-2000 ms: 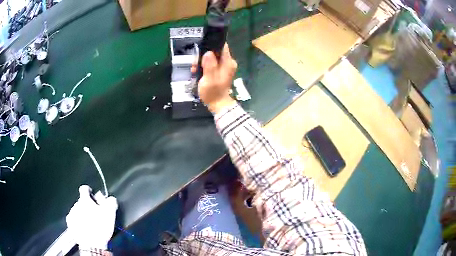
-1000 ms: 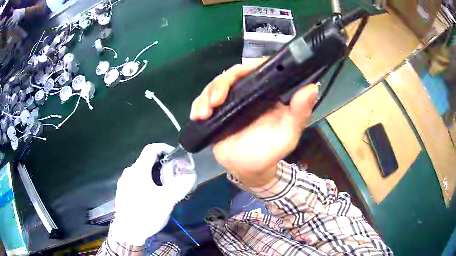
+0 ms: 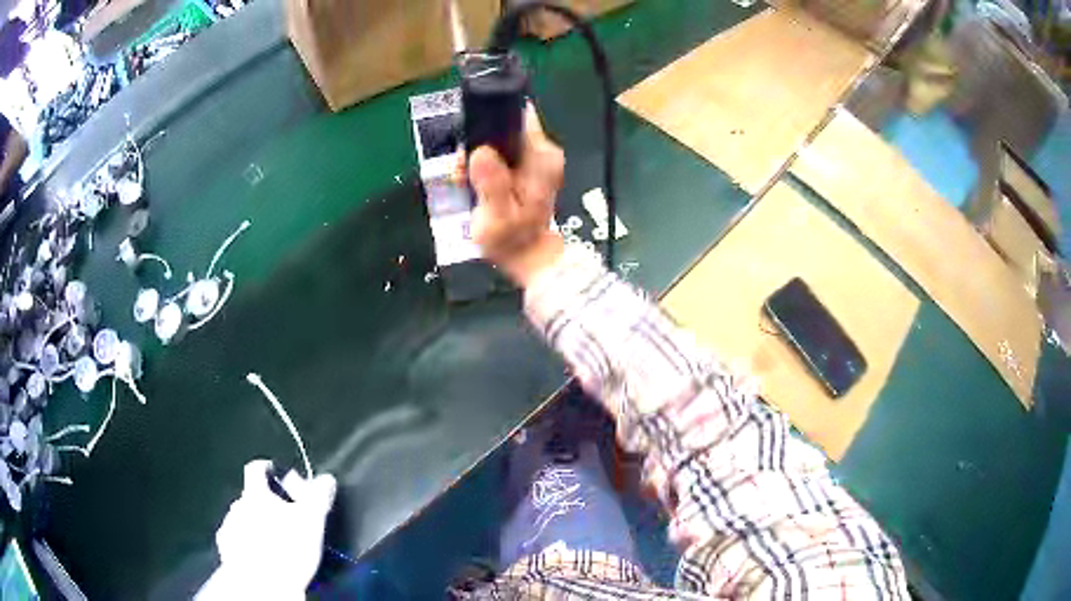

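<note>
My bare right hand point(image 3: 517, 194) grips the black electric screwdriver point(image 3: 493, 103) upright over the screw feeder point(image 3: 440, 147) at top centre. The hand hides the driver's tip. My gloved left hand point(image 3: 276, 528) is low at the left, closed around a part that it mostly covers. A bit of black shows between its fingers. A white lead point(image 3: 280, 413) stands up from the glove. A short blue wire end shows just right of the glove.
A pile of wired discs point(image 3: 106, 346) lies at the left. Small white rings point(image 3: 572, 228) lie right of the feeder. A carton point(image 3: 364, 53) stands behind. A phone point(image 3: 815, 337) lies on cardboard point(image 3: 863, 276) at the right. A person point(image 3: 940, 106) is at the upper right.
Since one second ago, my right hand has carried the screwdriver away from my left hand, up and forward to the feeder. My left hand now shows lower in the picture.
</note>
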